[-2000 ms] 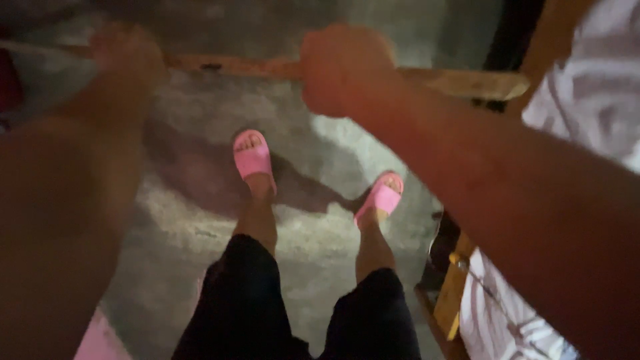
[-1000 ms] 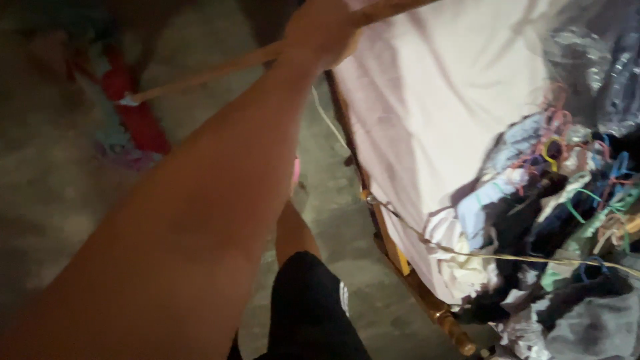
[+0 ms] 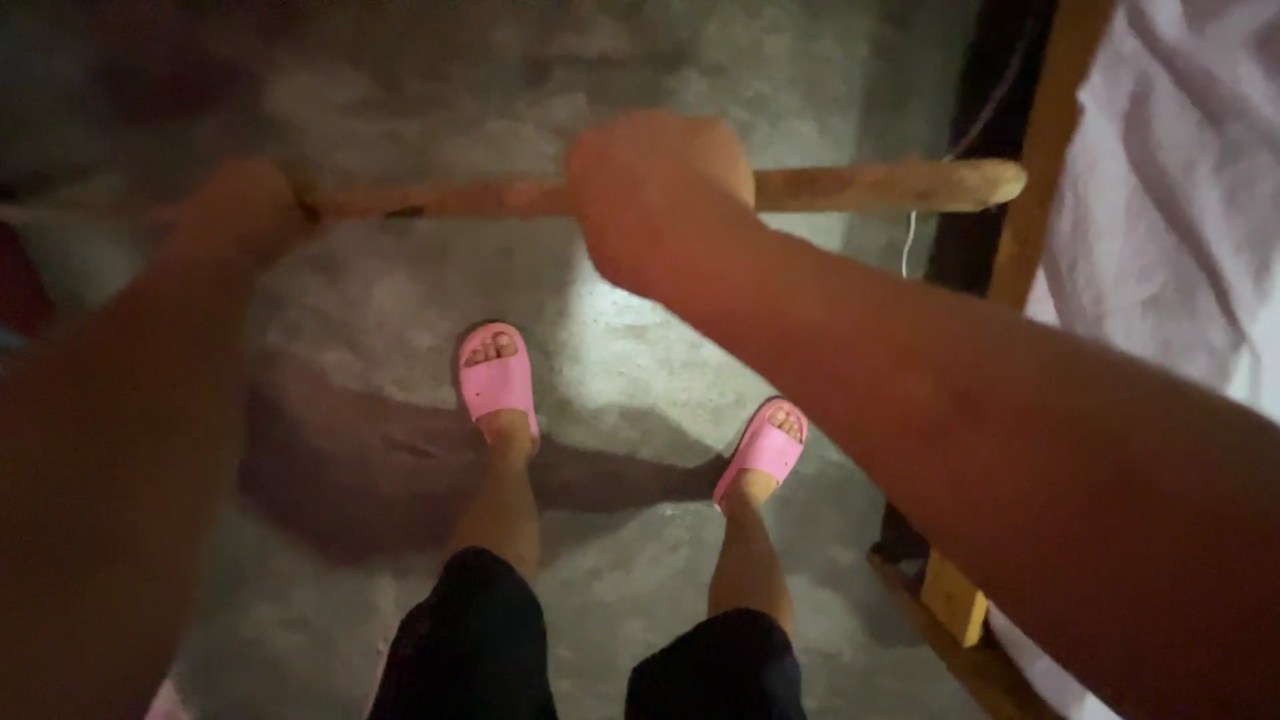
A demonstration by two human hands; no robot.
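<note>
A long wooden pole (image 3: pixel 460 198) lies level across the upper part of the head view. My right hand (image 3: pixel 660 195) is closed round it near the middle, with the rounded pole end sticking out to the right. Further left, my left hand (image 3: pixel 240 205) grips the same pole; it is blurred and dim. Past that hand the pole runs on toward the left edge, where its far end cannot be made out. Below the pole, my feet stand apart in pink slides (image 3: pixel 500 385).
Grey concrete floor (image 3: pixel 620 340) lies underfoot, with my shadow on it. At the right stands a wooden frame (image 3: pixel 1050 150) with pale cloth (image 3: pixel 1170 200) over it. A thin white cord (image 3: pixel 909 245) hangs near the frame. Something red (image 3: pixel 20 285) shows at the left edge.
The view has swung back from the cloth-covered frame and heaped clothes on the right to the floor and my feet. Both hands are on the pole, as they were two seconds ago.
</note>
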